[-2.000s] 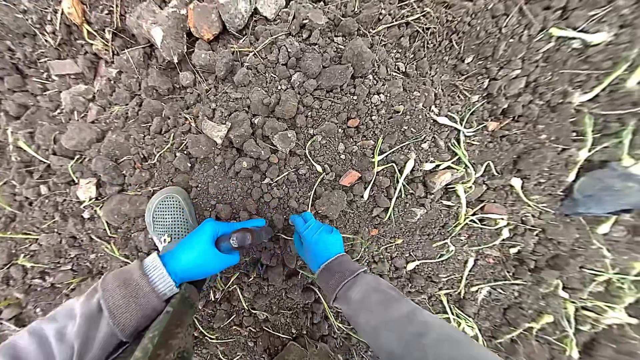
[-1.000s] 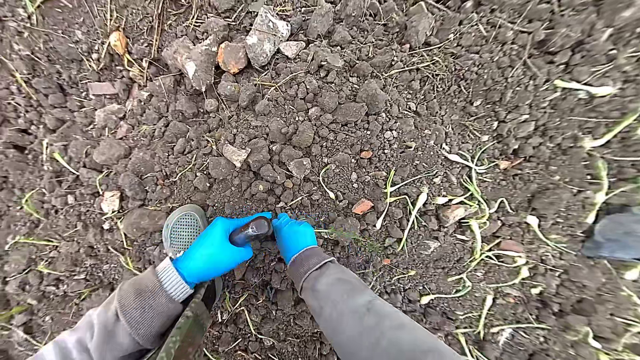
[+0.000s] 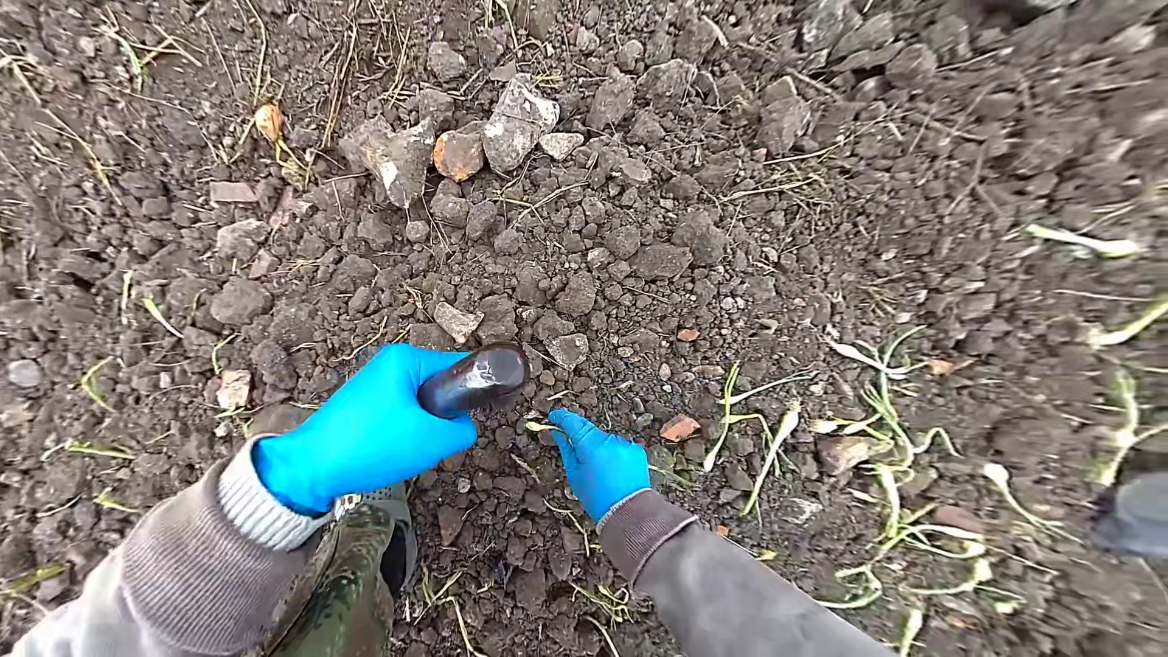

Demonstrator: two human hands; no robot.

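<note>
My left hand (image 3: pixel 370 438), in a blue glove, is closed around a dark, smooth tool handle (image 3: pixel 474 378) whose rounded end points up and to the right; the rest of the tool is hidden. Just right of it and lower, my right hand (image 3: pixel 600 464), also blue-gloved, has its thumb and forefinger pinched on a small pale bulb (image 3: pixel 540 426) with a thin stem. Loose cloddy soil (image 3: pixel 538 511) lies under both hands. Uprooted green shoots with whitish bulbs (image 3: pixel 774 453) are on the soil right of my right hand.
Stones (image 3: pixel 518 123) and an orange-brown lump (image 3: pixel 458 155) lie ahead. A reddish fragment (image 3: pixel 679 428) is right of my right hand. More pulled shoots (image 3: pixel 890 493) are scattered at the right, near a dark object (image 3: pixel 1136 516) at the edge. My camouflage trouser leg (image 3: pixel 342 584) is below my left hand.
My hands, close together a second ago, are farther apart. The pale bulb at my right fingertips now shows. The handle in my left hand has come up and shows more fully.
</note>
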